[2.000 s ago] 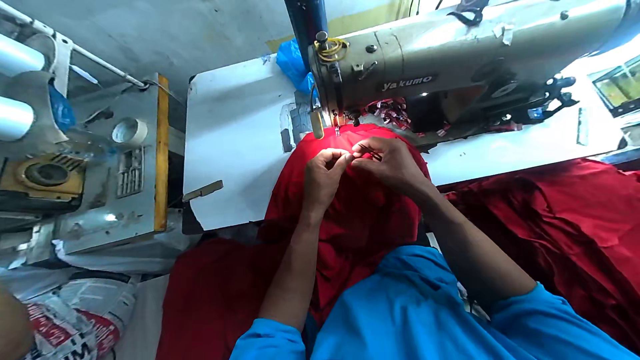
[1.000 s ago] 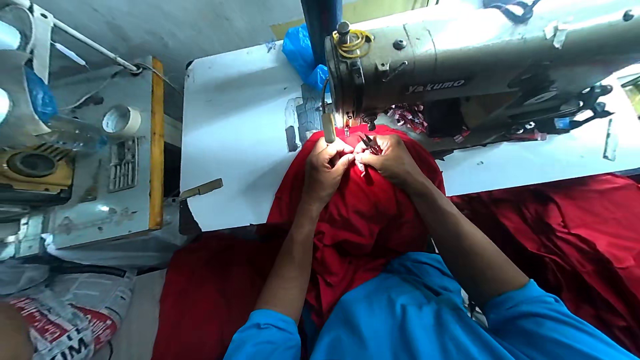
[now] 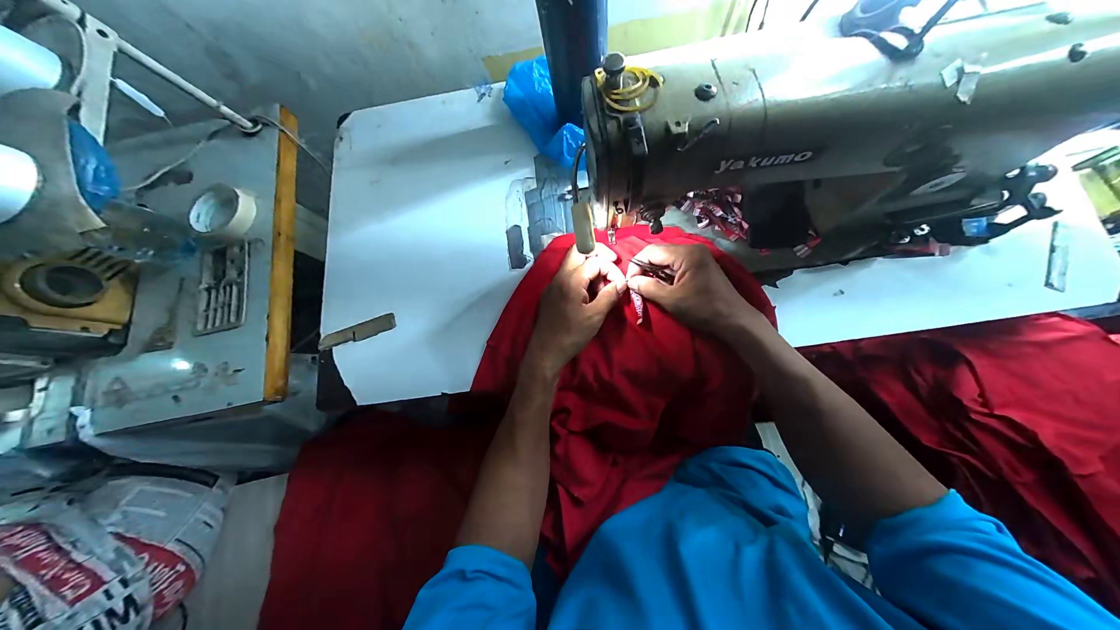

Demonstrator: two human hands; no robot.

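Note:
Red fabric (image 3: 647, 376) lies over the white table edge and across my lap, its far part under the needle area of a Yakumo sewing machine (image 3: 787, 131). Just in front of the presser foot (image 3: 612, 234), my left hand (image 3: 584, 293) pinches the fabric between thumb and fingers. Close to its right, my right hand (image 3: 687, 284) has thumb and forefinger together at the same spot, with a small dark metal tool (image 3: 652, 269), perhaps thread snips, held in the fingers. A small patterned strip (image 3: 637, 306) hangs between the hands. The fingertips nearly touch.
Patterned fabric scraps (image 3: 717, 214) lie behind the needle area. A blue plastic bag (image 3: 534, 101) sits by the dark post. More red cloth (image 3: 989, 411) spreads at right. At left, a second machine table (image 3: 280, 262) holds a tape roll (image 3: 222, 212); printed sacks (image 3: 131, 542) lie below.
The patterned strip between my hands shows more plainly than two seconds ago. Both hands stay close together near the presser foot. The view has shifted slightly.

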